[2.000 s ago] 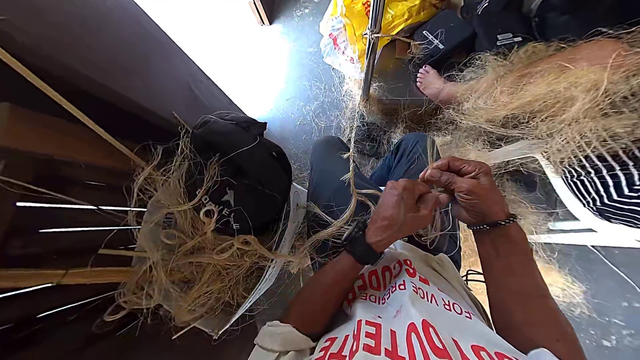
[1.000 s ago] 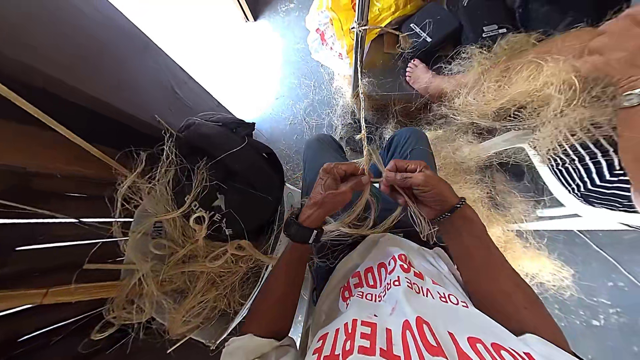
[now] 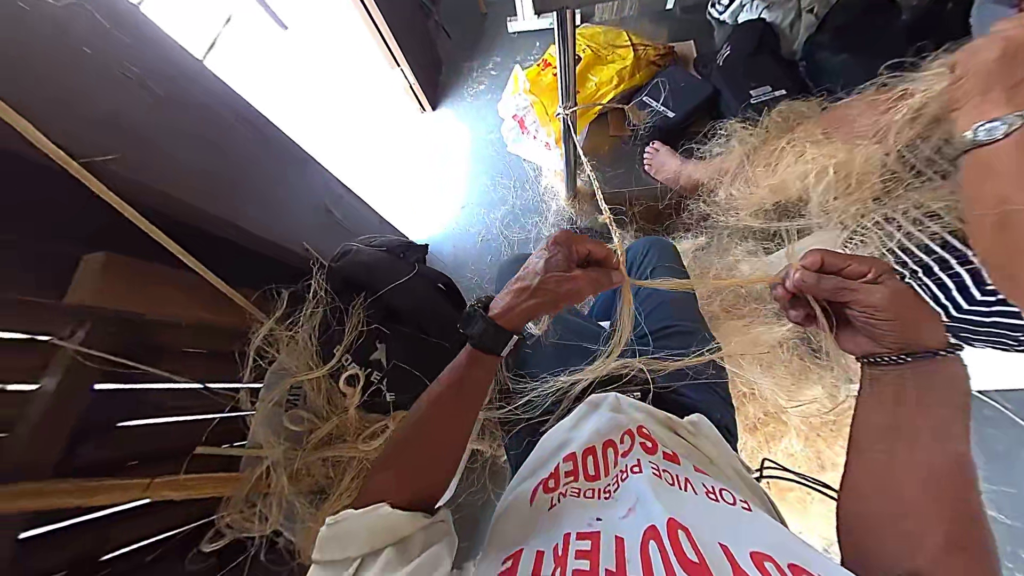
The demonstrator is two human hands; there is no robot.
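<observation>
A braided natural-fibre cord (image 3: 596,180) runs from its tie on an upright metal post (image 3: 566,104) down to my left hand (image 3: 564,272), whose fingers pinch it above my knees. From that pinch a thin fibre strand (image 3: 696,283) stretches sideways to my right hand (image 3: 856,300), which grips its other end between thumb and fingers. Loose fibre ends (image 3: 620,320) hang below my left hand and spread over my lap. The cord's part under my left fingertips is hidden.
Tangled fibre (image 3: 320,456) lies by a black bag (image 3: 392,320) on the left. A yellow plastic bag (image 3: 608,68) sits behind the post. On the right, another person's arm (image 3: 992,192) and bare foot (image 3: 668,164) are near a large heap of loose fibre (image 3: 824,168).
My hands, close together one second ago, are now wide apart, with the right one moved out to the right. A strand is now drawn straight between them.
</observation>
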